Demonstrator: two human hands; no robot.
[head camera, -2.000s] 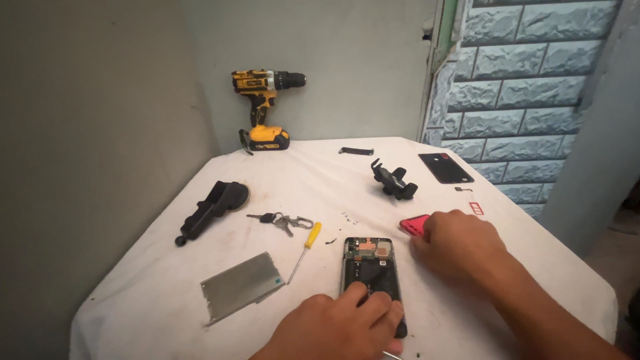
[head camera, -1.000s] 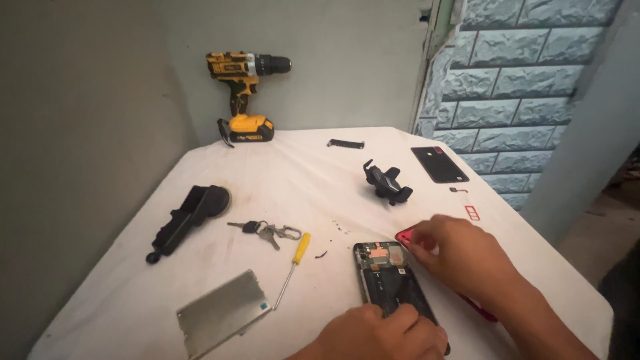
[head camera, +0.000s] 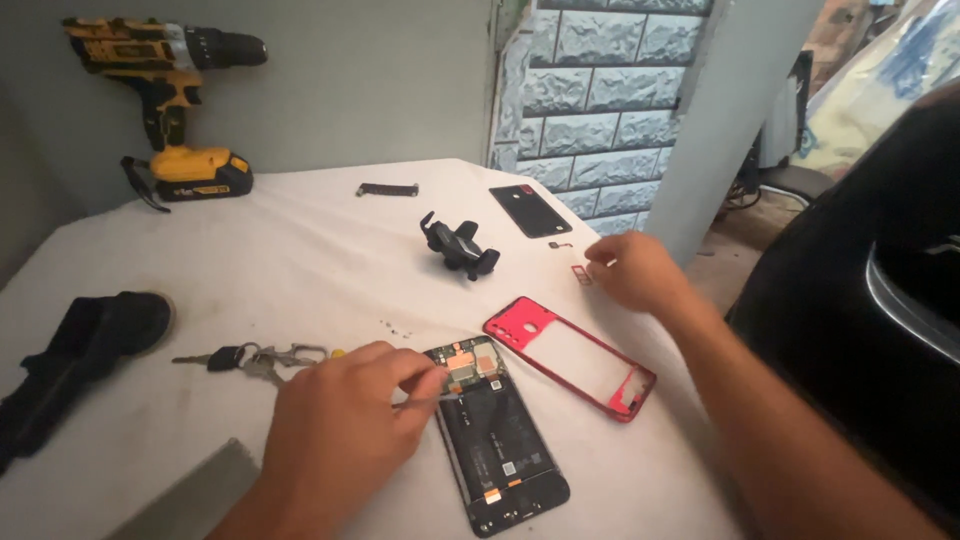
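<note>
An opened smartphone (head camera: 499, 442) lies on the white cloth, its circuit board and black battery exposed. My left hand (head camera: 352, 420) is at its upper left edge, pinching a thin metal tool (head camera: 416, 402) whose tip is over the phone's inside. To the phone's right lies a red phone frame (head camera: 592, 365), empty in the middle. My right hand (head camera: 634, 271) is beyond the frame, its fingertips beside a small red SIM tray (head camera: 581, 275); whether they touch it I cannot tell. A small flex part (head camera: 560, 245) and a dark phone back cover (head camera: 530, 211) lie farther back.
A black phone holder (head camera: 459, 247) stands mid-table, with a dark strip part (head camera: 388, 190) behind it. Keys (head camera: 255, 360), a black mount (head camera: 67, 360) and a grey metal plate (head camera: 191, 495) are at left. A yellow cordless drill (head camera: 169, 112) stands at the back left.
My right hand has let go of the red frame and moved out to the SIM tray. My left hand has shifted to the phone's upper left side. The view has come closer.
</note>
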